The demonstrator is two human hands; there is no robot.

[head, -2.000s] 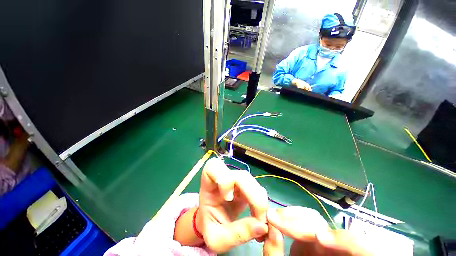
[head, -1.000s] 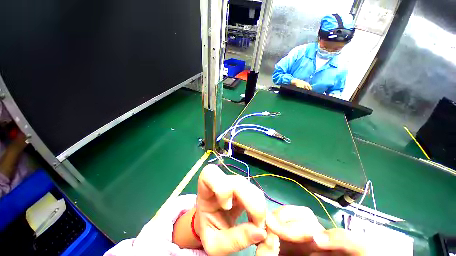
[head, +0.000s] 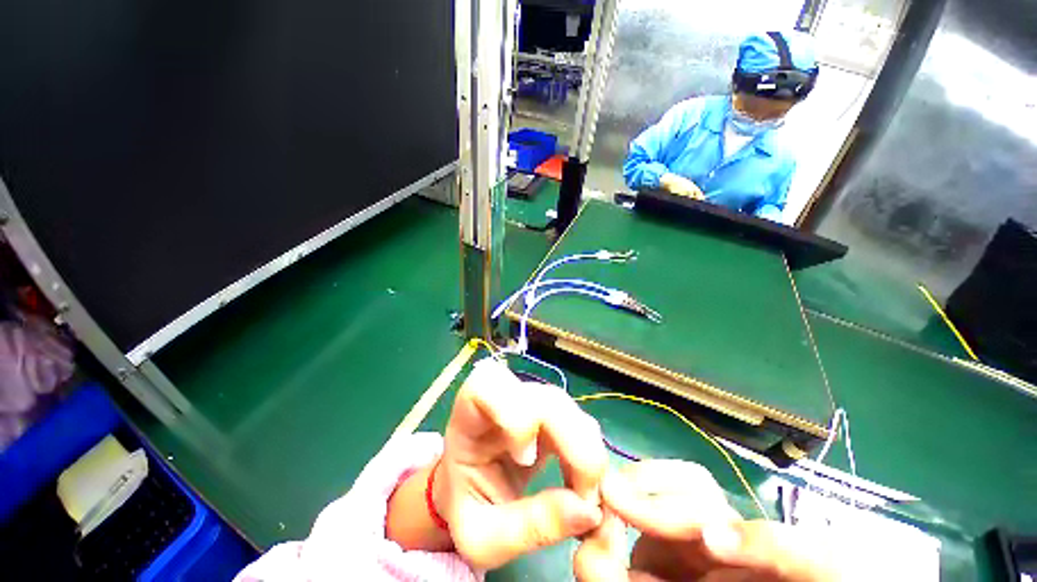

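My left hand [head: 506, 472], bare with a red band at the wrist and a pink sleeve, is at bottom centre, thumb and finger pinched. My right hand [head: 694, 529] meets it from the right, its fingertips touching the left fingertips. Anything between the fingertips is too small or hidden to tell. Behind them, white test cables [head: 569, 284] with metal-tipped plug ends [head: 639, 307] lie on the green-topped raised platform [head: 705, 330].
Yellow cable [head: 671, 418] curves behind my hands. Paper sheets [head: 864, 534] lie lower right. Yellow tape [head: 438, 389] runs at left. A blue bin [head: 199, 546] is lower left. A metal post [head: 480, 205] stands beside a black panel [head: 227, 148]. A coworker in blue [head: 716, 148] is opposite.
My hands have shifted slightly, with the fingertips still together. The right hand's lower fingers have moved a little left. The coworker's head has tilted down.
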